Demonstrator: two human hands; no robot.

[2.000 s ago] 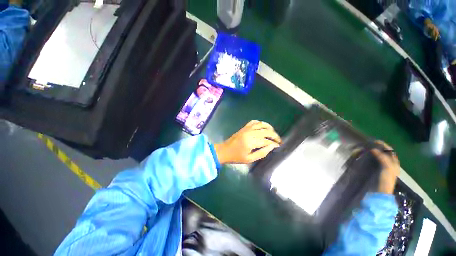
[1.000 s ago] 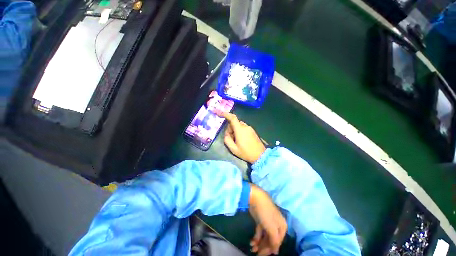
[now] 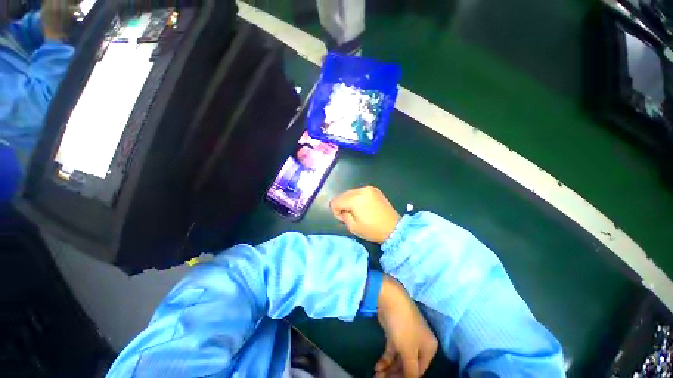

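A smartphone (image 3: 301, 177) with a lit, colourful screen lies on the dark green bench, left of centre. My right hand (image 3: 367, 212) rests just right of it, fingers curled, not touching the phone; nothing shows in it. My left hand (image 3: 406, 334) hangs low at the bottom centre, with a blue band at the wrist, beside my right sleeve. Its fingers point down and are partly bent; I see nothing in it. A blue plastic bin (image 3: 391, 97) with white scraps stands right behind the phone.
Stacked black foam trays (image 3: 193, 166) stand tall at left with an open device unit (image 3: 111, 103) on top. A person's blue sleeve shows beyond them. A foam tray with a device is at upper right; the parts tray (image 3: 633, 353) is cut off at lower right.
The foam tray with the device left the front of me after the first frame, and my right hand came over to the phone. Since then its finger has drawn back from the screen and curled.
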